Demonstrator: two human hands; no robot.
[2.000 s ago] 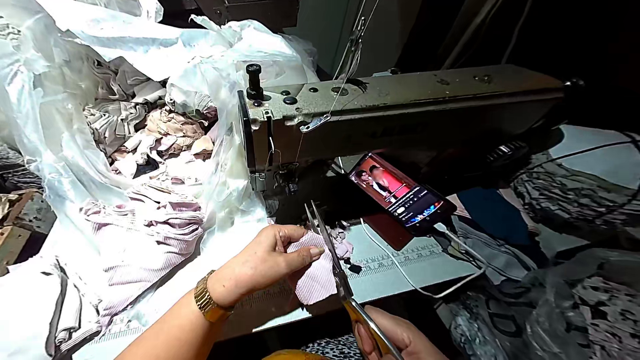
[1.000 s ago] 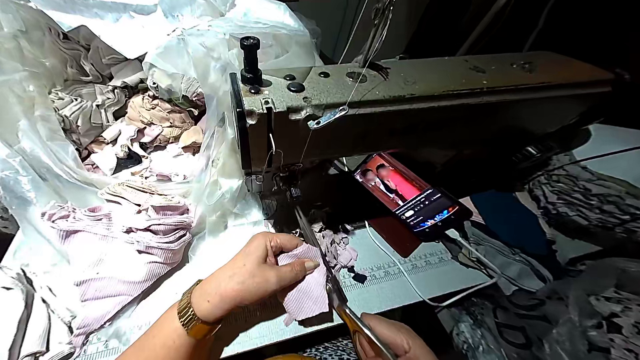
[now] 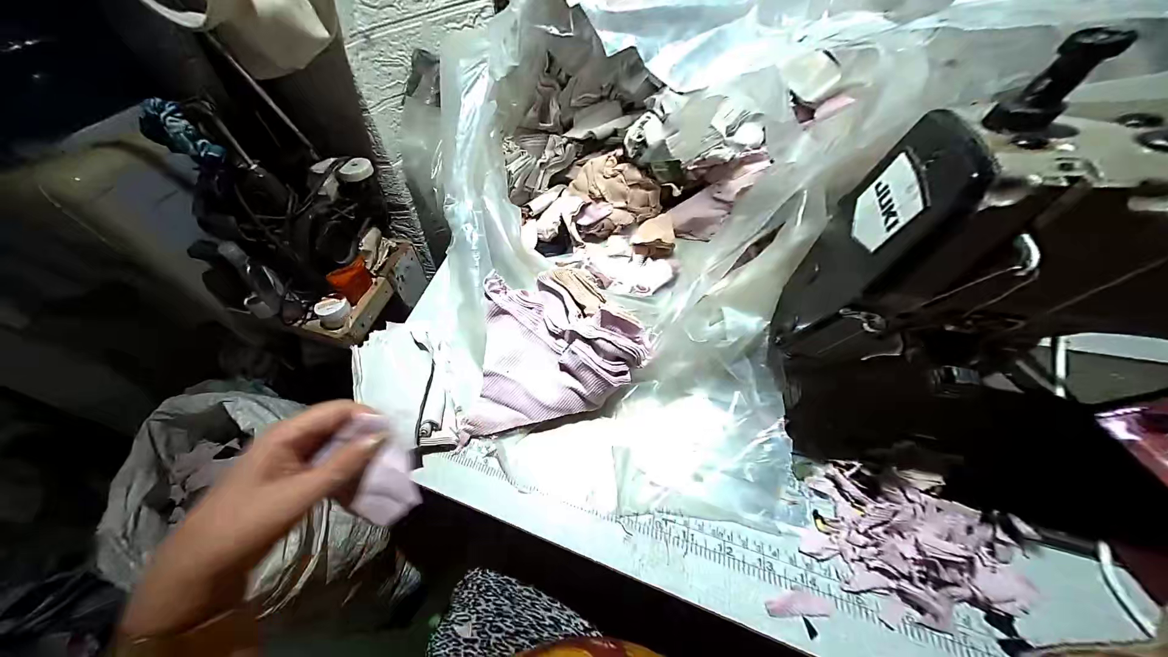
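My left hand (image 3: 265, 493), somewhat blurred, pinches a small piece of pink fabric (image 3: 385, 484) between thumb and fingers, off the table's left edge and above an open sack (image 3: 137, 511). My right hand is out of the frame, and so are the scissors. A folded stack of pink ribbed fabric (image 3: 547, 374) lies on the table at the mouth of a clear plastic bag (image 3: 730, 429), which holds crumpled grey, tan and pink cloth pieces (image 3: 616, 192). Small pink fabric scraps (image 3: 931, 547) are heaped below the sewing machine (image 3: 885, 219).
A measuring scale (image 3: 730, 552) runs along the table's front edge. White folded fabric (image 3: 392, 374) sits at the left corner. Beyond it stands a wooden tray (image 3: 370, 310) with small containers. Part of a phone (image 3: 1136, 438) shows at the right edge. Patterned cloth (image 3: 511, 616) is at the bottom.
My left hand has moved from beside the machine to beyond the table's left edge with pink fabric. My right hand and the scissors have left the view, which has swung left.
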